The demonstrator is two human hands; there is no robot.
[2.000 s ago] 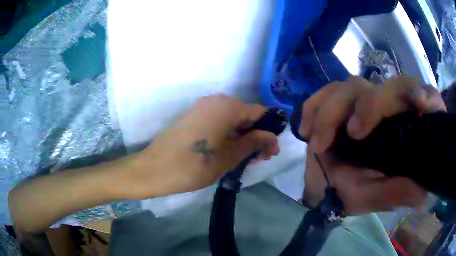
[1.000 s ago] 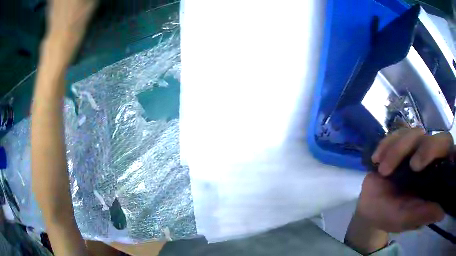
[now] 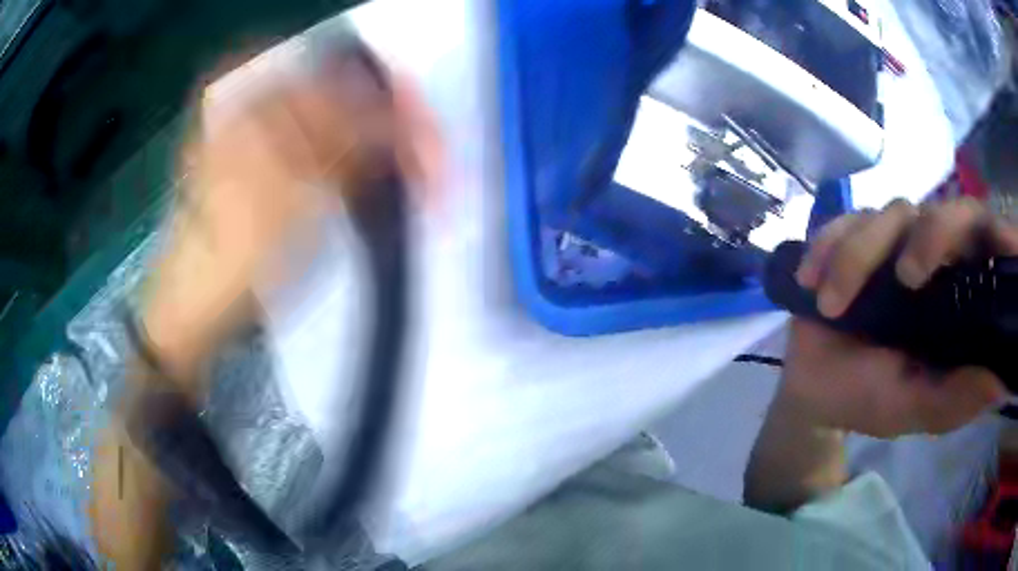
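My left hand [image 3: 301,145] is blurred at the upper left, over the white foam sheet's left side. It holds one end of a black curved headband [image 3: 385,335], which hangs down in a U shape with its other end against my left forearm. My right hand [image 3: 882,323] is at the right, closed around the thick black electric screwdriver [image 3: 927,292]. The screwdriver's nose points left, towards the screw feeder [image 3: 731,190]. The driver bit cannot be made out.
The blue parts bin [image 3: 642,312] with tiny dark specks inside lies in front of the feeder. The white foam sheet [image 3: 480,413] is left of and below it. Crinkled plastic film [image 3: 262,390] lies at the left. A dark green surface [image 3: 101,123] with dim dark shapes is at the upper left.
My left hand has come back from the upper left edge, now with a headband in it. The view has shifted, so the bin and feeder show further left. My right hand still holds the screwdriver.
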